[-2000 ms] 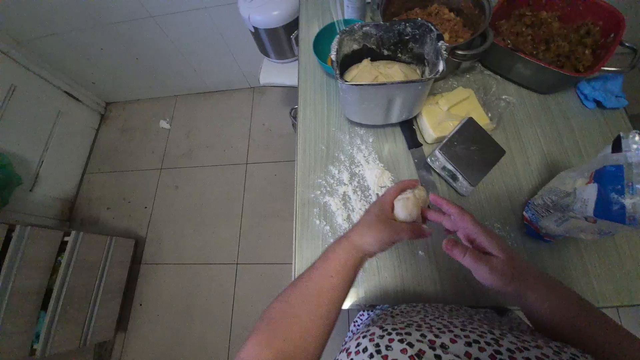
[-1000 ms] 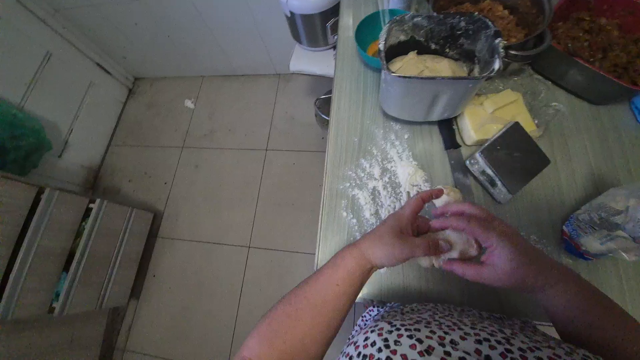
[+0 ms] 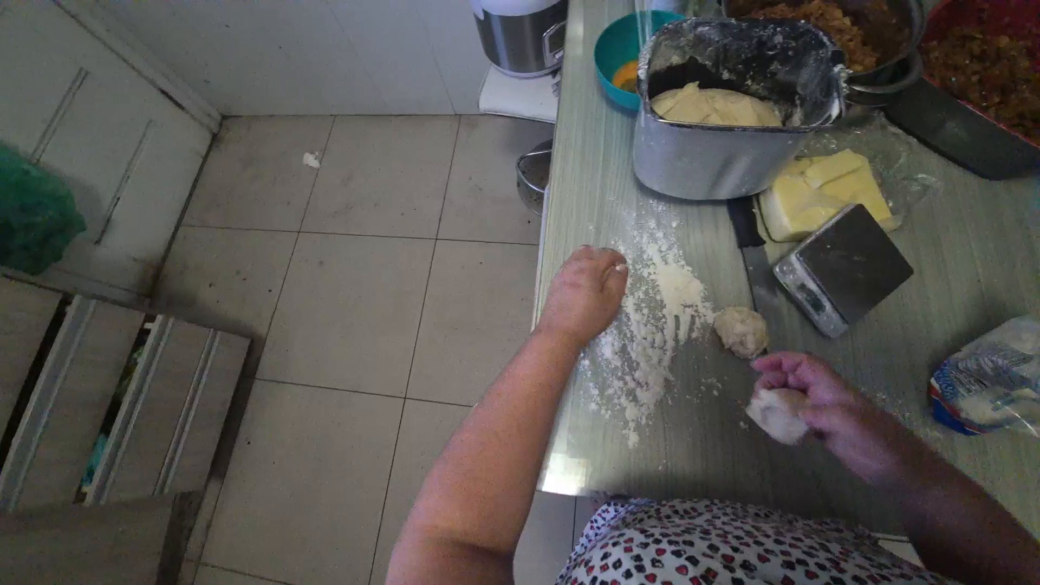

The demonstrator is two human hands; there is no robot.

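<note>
My right hand (image 3: pixel 804 398) holds a piece of floured dough (image 3: pixel 777 415) low over the table. Just above it a second dough ball (image 3: pixel 741 331) rests on the tabletop beside the blade of a knife (image 3: pixel 760 280). Over the left edge of the scattered flour (image 3: pixel 662 301) is my left hand (image 3: pixel 587 284), its fingers curled; whether something small is inside cannot be told. A bread-machine pan (image 3: pixel 715 158) with more dough (image 3: pixel 715 106) stands at the back, near a block of butter (image 3: pixel 829 191) and a kitchen scale (image 3: pixel 845 268).
A teal bowl (image 3: pixel 615 57) with something orange stands behind the pan. At the back right are a metal pot (image 3: pixel 910 49) and a deep pan (image 3: pixel 959 134) of cooked filling. A plastic bag (image 3: pixel 991 382) lies at the right. The table's left edge (image 3: pixel 543 325) drops to a tiled floor.
My hands, together around the dough a second ago, are now apart. The left has moved left to the flour; the right holds one dough piece, with a ball now visible on the table.
</note>
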